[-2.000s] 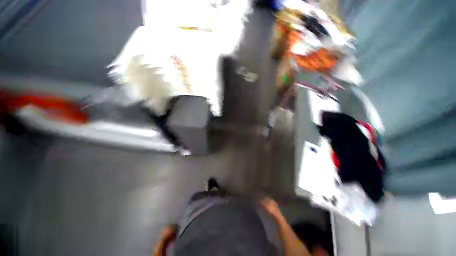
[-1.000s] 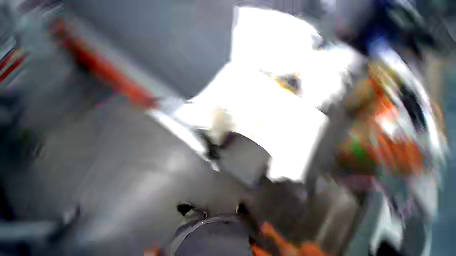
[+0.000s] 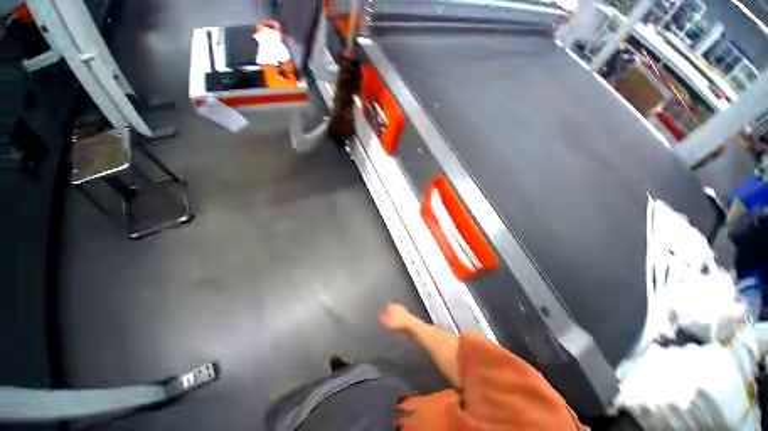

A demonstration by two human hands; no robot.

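My right hand (image 3: pixel 396 318) is small and blurred at the lower middle, below an orange sleeve, beside the long side of the cutting machine. It touches nothing that I can see; its fingers are not clear. My left hand is not in view. The machine's dark bed (image 3: pixel 539 143) runs from the top towards the lower right. Two red-orange trays are on its side, the nearer tray (image 3: pixel 461 231) holding something white. White bundles (image 3: pixel 699 370) lie at the bed's lower right end.
The white console (image 3: pixel 199 71) at the upper left carries dark items, orange parts and white paper (image 3: pixel 271 46). A metal-legged stool (image 3: pixel 103 156) stands at the left. A grey bar (image 3: pixel 93 402) lies low at the lower left. Posts and racks stand at the far right.
The view has swung left: the white bundles have shifted to the right edge, and the console, stool and machine side have come into view. My left hand has dropped out of the picture.
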